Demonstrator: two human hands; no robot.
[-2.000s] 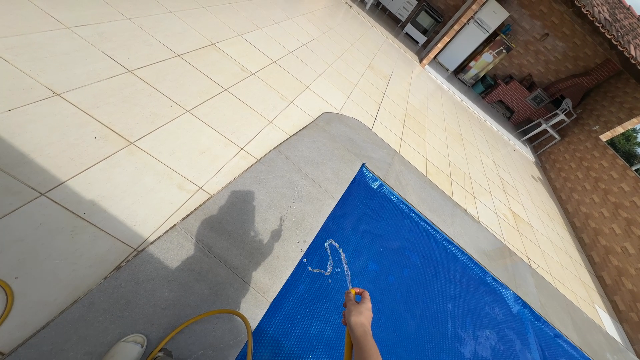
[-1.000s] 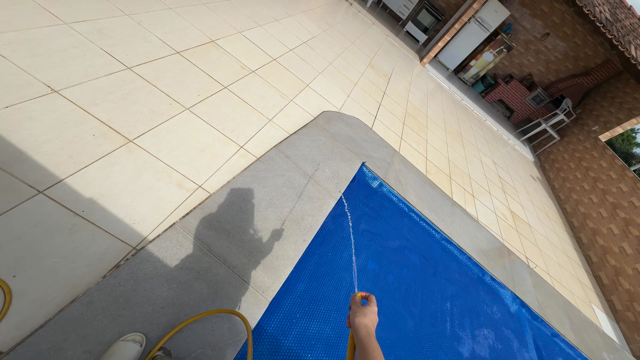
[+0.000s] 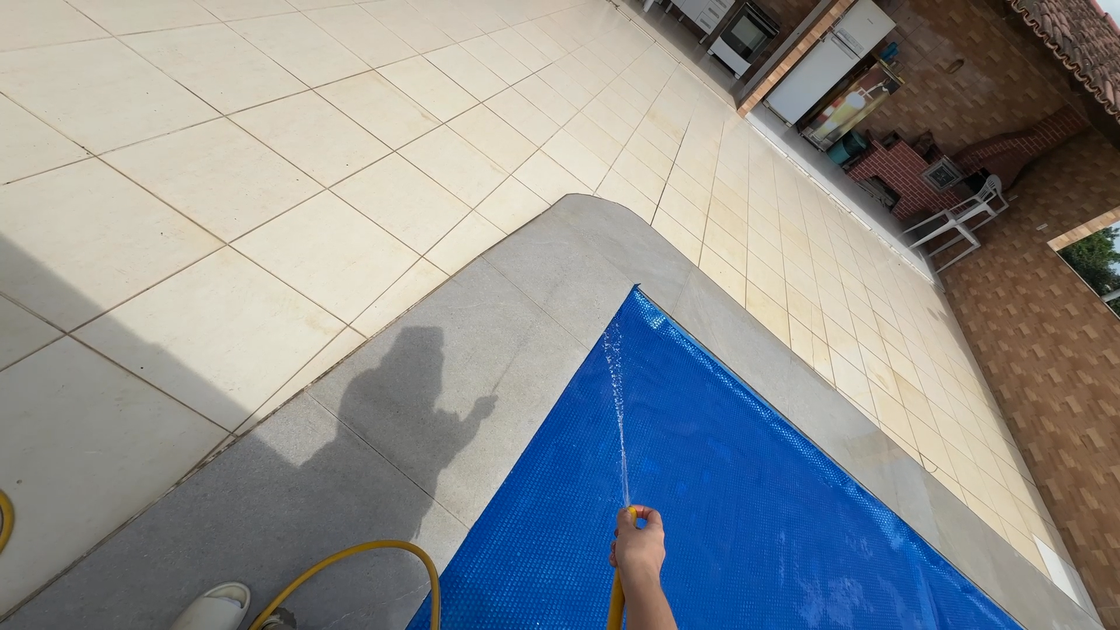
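Note:
One hand, seemingly my right hand [image 3: 639, 544], is closed around the end of a yellow garden hose [image 3: 616, 604] at the bottom centre. A thin water jet [image 3: 618, 394] leaves the hose end and runs toward the near side of the corner of a blue bubble pool cover [image 3: 726, 490]. A loop of the same coloured hose [image 3: 385, 544] curves over the grey stone coping [image 3: 490, 341] at the lower left. My left hand is out of view.
A shoe [image 3: 215, 607] stands on the coping beside the hose loop. Cream floor tiles [image 3: 262, 175] surround the coping. Farther off are a white plastic chair [image 3: 962, 219], a white refrigerator [image 3: 829, 61], a stove [image 3: 744, 37] and a brick-patterned wall [image 3: 1041, 350].
The water stream was curly and wavering two seconds ago; it is now a straighter, longer jet. The hand has shifted slightly to the right, still holding the hose.

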